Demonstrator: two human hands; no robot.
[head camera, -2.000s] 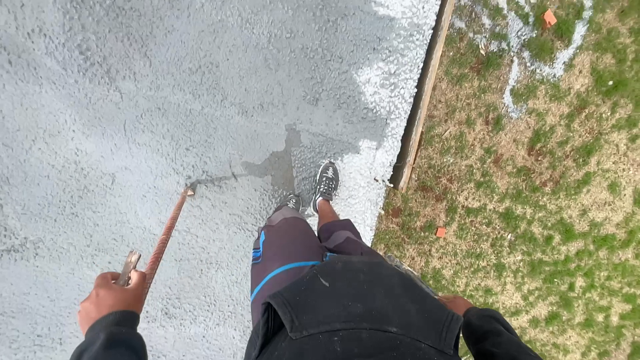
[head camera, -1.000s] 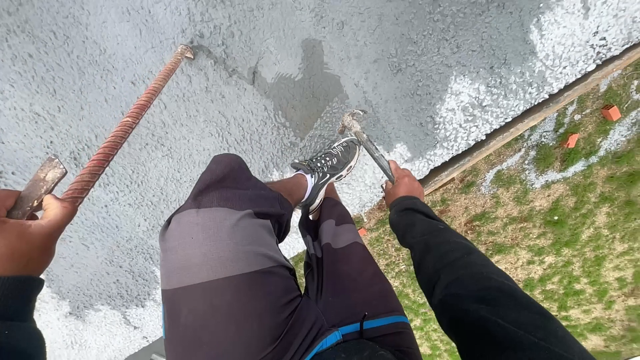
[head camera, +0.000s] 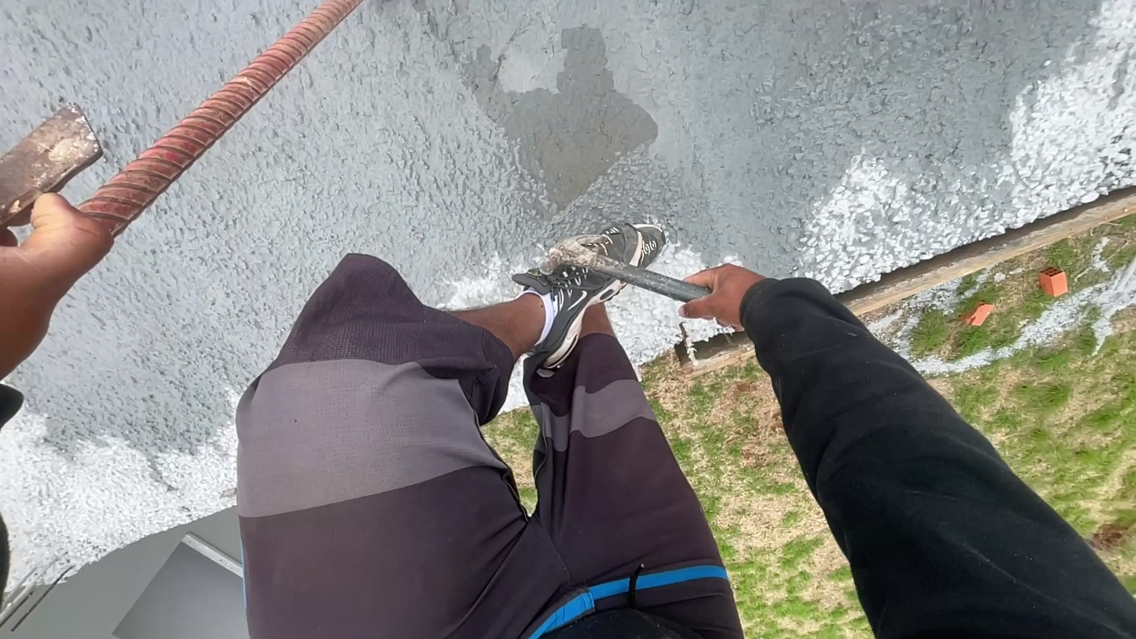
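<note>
At the left edge my left hand (head camera: 53, 257) is closed on a ribbed steel bar (head camera: 191, 133), rust-red, and on a short flat wooden piece (head camera: 49, 160) stained with mortar. The bar slants up and leaves the view at the top, so its far end is hidden. My right hand (head camera: 723, 295) grips the dark handle of a hammer (head camera: 652, 280). Its head, crusted pale, lies in front of my black-and-white sneaker (head camera: 577, 297); whether they touch I cannot tell.
Grey gravel (head camera: 355, 160) spreads underfoot, with a darker wet patch (head camera: 586, 115) and whiter stones near the edges. A wooden edge board (head camera: 985, 253) borders grass (head camera: 1021, 461) holding orange brick pieces (head camera: 1053, 282). A grey panel (head camera: 182, 590) lies at lower left.
The hammer shows in my right hand from one second ago; two seconds ago no hammer was visible there. The bar's far end has left the frame. The view has shifted closer to my legs.
</note>
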